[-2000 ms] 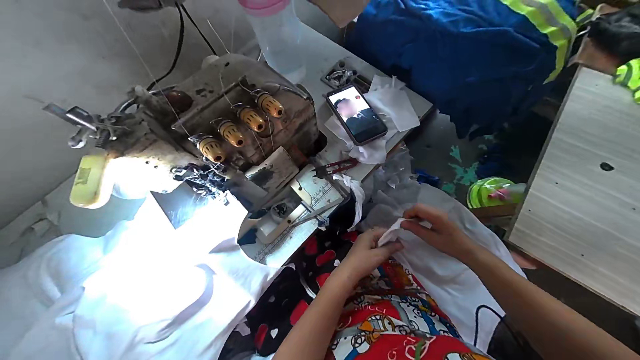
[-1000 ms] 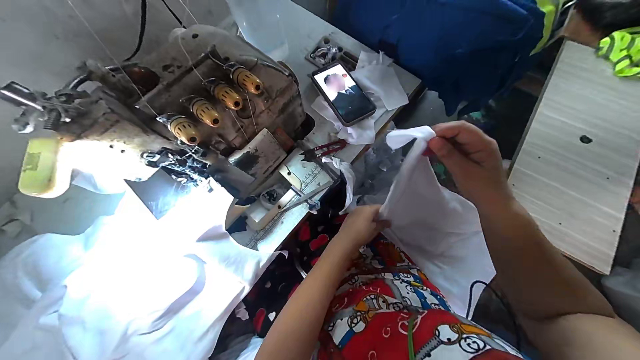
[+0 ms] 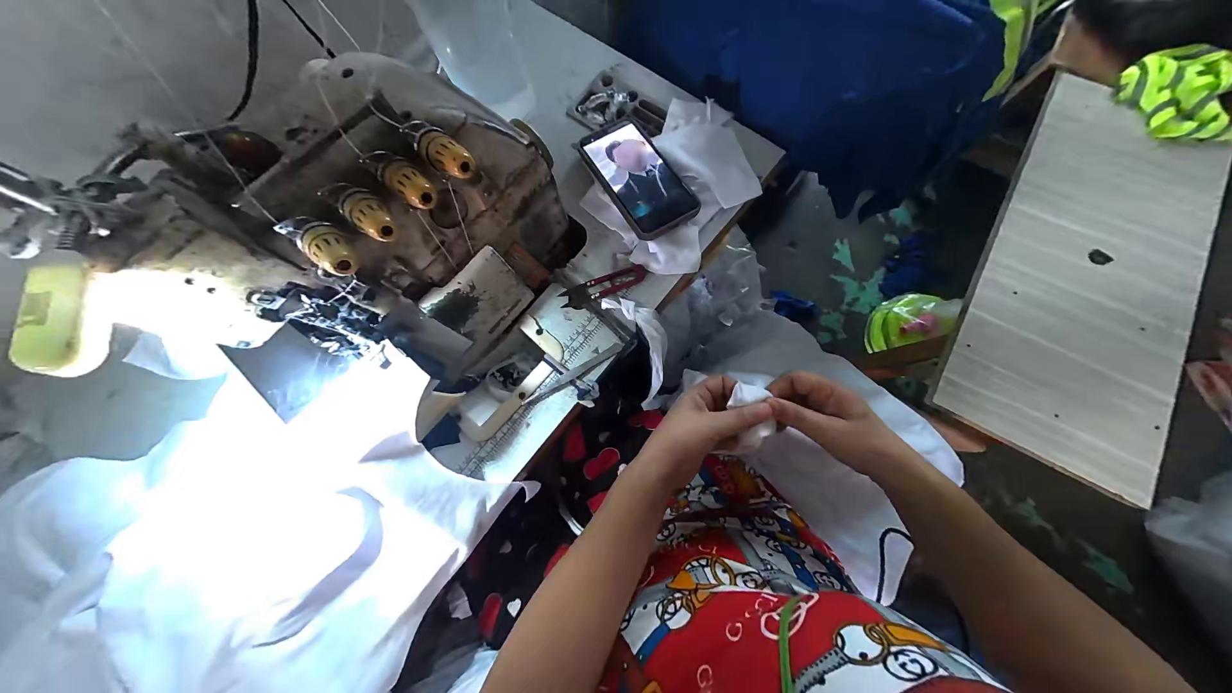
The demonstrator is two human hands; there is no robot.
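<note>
My left hand [image 3: 707, 423] and my right hand [image 3: 823, 414] meet above my lap, both pinching a gathered edge of white fabric [image 3: 847, 491]. The rest of that fabric hangs over my lap toward the right. To the left stands an overlock sewing machine [image 3: 423, 192] with several yellow tension knobs. Another white cloth [image 3: 260, 539] lies brightly lit under its lamp. Red-handled thread snips [image 3: 616, 282] rest on the machine table, up and left of my hands.
A smartphone [image 3: 640, 180] with a lit screen lies on white scraps [image 3: 707, 154] at the table's edge. Blue cloth [image 3: 828, 87] hangs behind. At right are a pale wooden board [image 3: 1088, 279], a yellow-green striped cloth [image 3: 1179, 91] and a green plastic-wrapped bundle [image 3: 905, 322].
My right hand has come down from its raised position, bringing the fabric edge beside my left hand. The fabric, stretched up between the hands one second ago, is now bunched at the fingertips.
</note>
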